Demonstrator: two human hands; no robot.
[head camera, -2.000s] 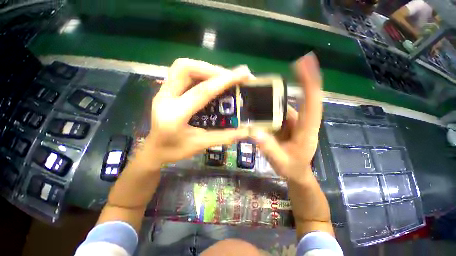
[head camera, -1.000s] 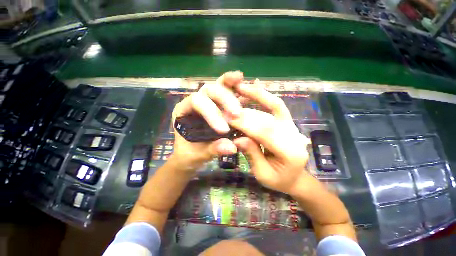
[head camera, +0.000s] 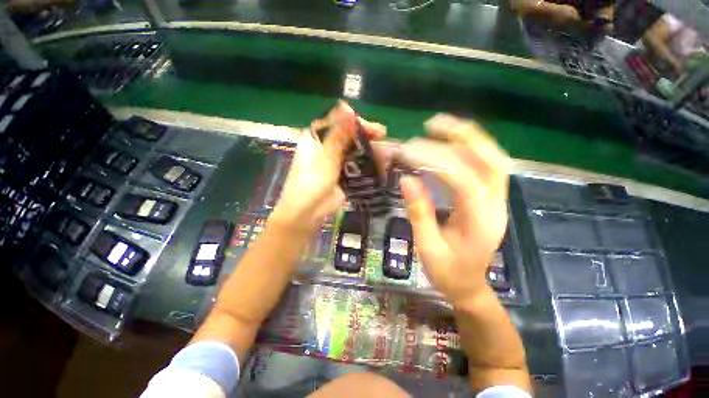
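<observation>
My left hand [head camera: 323, 167] holds a black keypad mobile phone [head camera: 359, 172] upright, its keys partly showing and its outline blurred. My right hand [head camera: 462, 194] is beside it on the right, blurred, fingers apart, with nothing seen in it. Below my hands, black phones [head camera: 350, 242] lie face down in the clear working tray [head camera: 517, 284], their pale labels showing. One more phone [head camera: 498, 272] is partly hidden behind my right wrist. Red-printed plastic [head camera: 373, 322] covers the bench in front of the tray.
The left tray [head camera: 138, 272] holds rows of black phones. A separate phone [head camera: 208, 253] lies between the trays. The right tray [head camera: 589, 322] has a dark phone [head camera: 607, 192] at its far end. Beyond the pale rail [head camera: 653, 193] runs a green conveyor belt [head camera: 256, 89]. A person's arm [head camera: 661, 47] shows opposite.
My hands, together around a phone one second ago, have moved apart. The phone is now upright in my left hand, and my right hand has opened. The view has shifted.
</observation>
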